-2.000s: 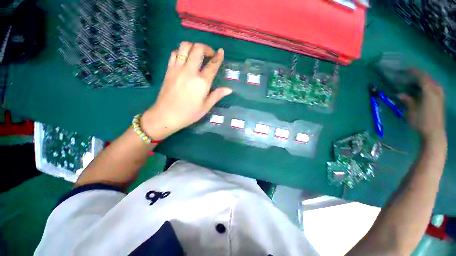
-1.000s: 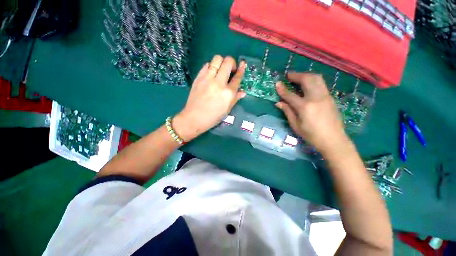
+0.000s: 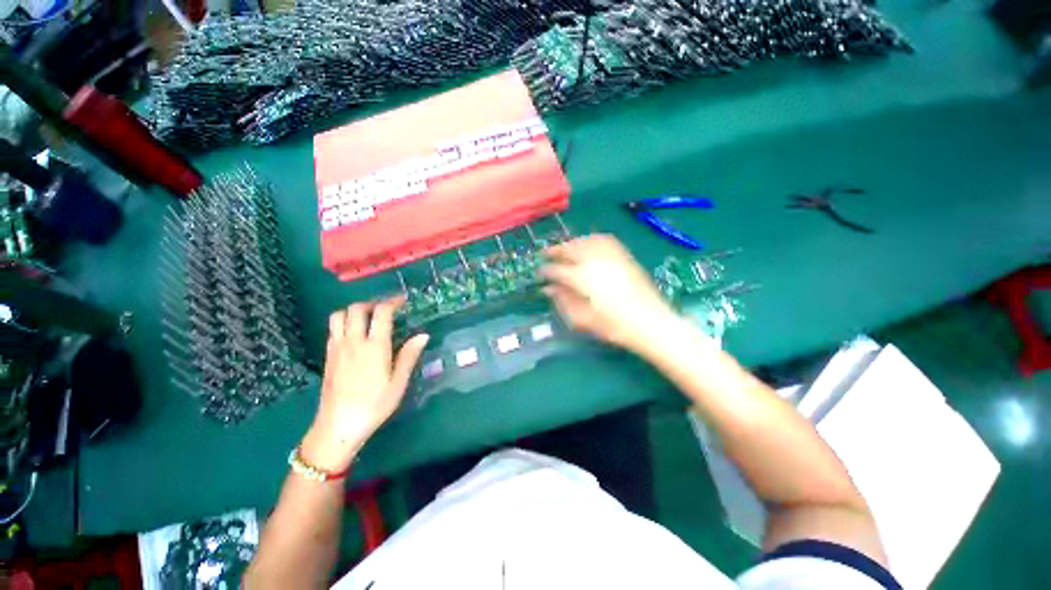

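Green circuit board strips lie in a row in a clear holder, with thin spring antennas sticking out towards the red block. My left hand rests at the left end of the row, fingertips on its edge, thumb apart. My right hand is at the right end, fingertips on the boards and slightly blurred; whether it grips one cannot be told. A second clear holder lies nearer me with several white-silver square parts in its pockets.
A red block carrying rows of small parts stands behind the holders. A standing board stack is at left, a long board pile at the back. Blue-handled cutters, dark-handled pliers and loose boards lie right.
The view has swung, showing more of the bench's back. My right hand has moved from the middle of the board row to its right end. My left hand remains at the left end.
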